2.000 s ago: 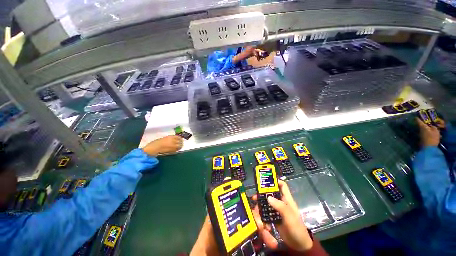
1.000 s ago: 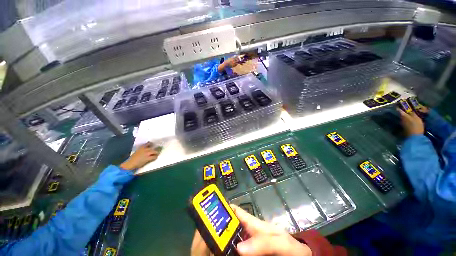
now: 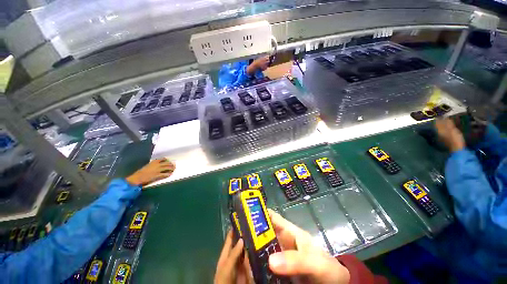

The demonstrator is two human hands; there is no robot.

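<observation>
A keypad phone (image 3: 256,219) with a yellow frame and lit blue screen is held up, tilted, near the lower middle. My right hand (image 3: 303,252) holds its right side, with the thumb over the black keypad. The black body and yellow edge of a second phone (image 3: 236,215) show just behind it on the left; its screen is hidden. My left hand (image 3: 229,260) is wrapped around the lower left of the pair, mostly hidden. A clear blister tray (image 3: 383,228) lies beyond, with several yellow-framed phones (image 3: 301,178) face up in its back row.
Stacked clear trays (image 3: 244,145) with black units stand behind on the white strip (image 3: 186,171). A power strip (image 3: 230,42) hangs on the shelf rail. Blue-sleeved arms reach in from the left (image 3: 83,224) and right (image 3: 472,186). More phones (image 3: 421,196) lie in a tray at the right.
The two phones, held apart at first, are now close together, one behind the other. The left coworker's hand has moved back from a small green piece, now gone. The right coworker's hand has shifted.
</observation>
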